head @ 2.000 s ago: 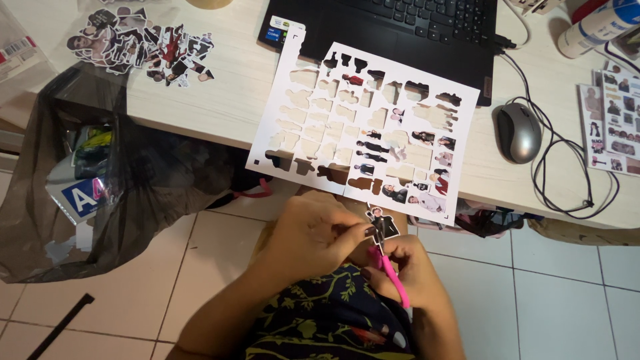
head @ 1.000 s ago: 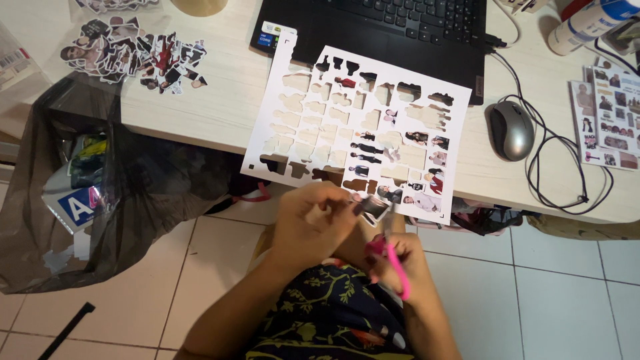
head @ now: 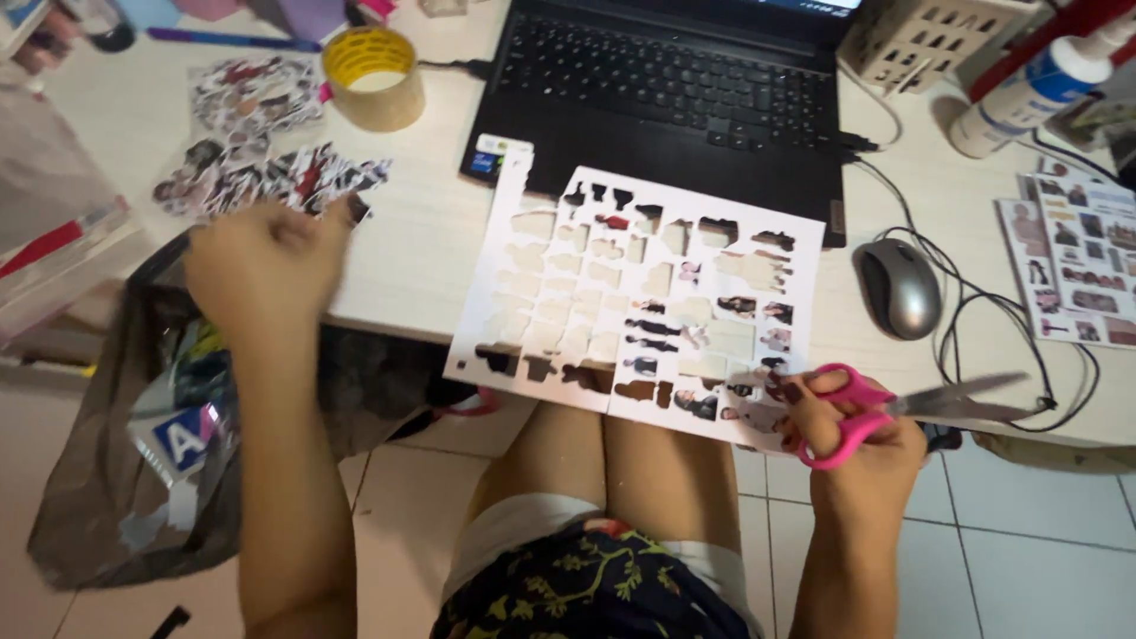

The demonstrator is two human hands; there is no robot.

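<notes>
My right hand [head: 856, 430] has its fingers through the pink handles of a pair of scissors [head: 887, 408], whose blades point right and stand apart. Its fingertips touch the lower right corner of a white sticker sheet [head: 479, 302] full of cut-out gaps, with several printed figures left in it. The sheet lies partly over the laptop's edge and juts past the table. My left hand [head: 266, 257], blurred, is at the near edge of a pile of cut-out paper figures [head: 266, 177]. A small dark piece shows by its fingertips; whether they grip it I cannot tell.
A laptop [head: 621, 106] stands behind the sheet, with a grey mouse [head: 901, 288] and looped cable to its right. Further right are printed sheets [head: 1083, 257] and a white bottle [head: 1021, 98]. A tape roll [head: 373, 80] sits beside the pile. A dark plastic bag [head: 98, 497] hangs at the table's left edge.
My left hand has moved from beside the scissors, over my lap, to the cut-out pile at the left. My right hand has moved right with the scissors, to the sheet's corner.
</notes>
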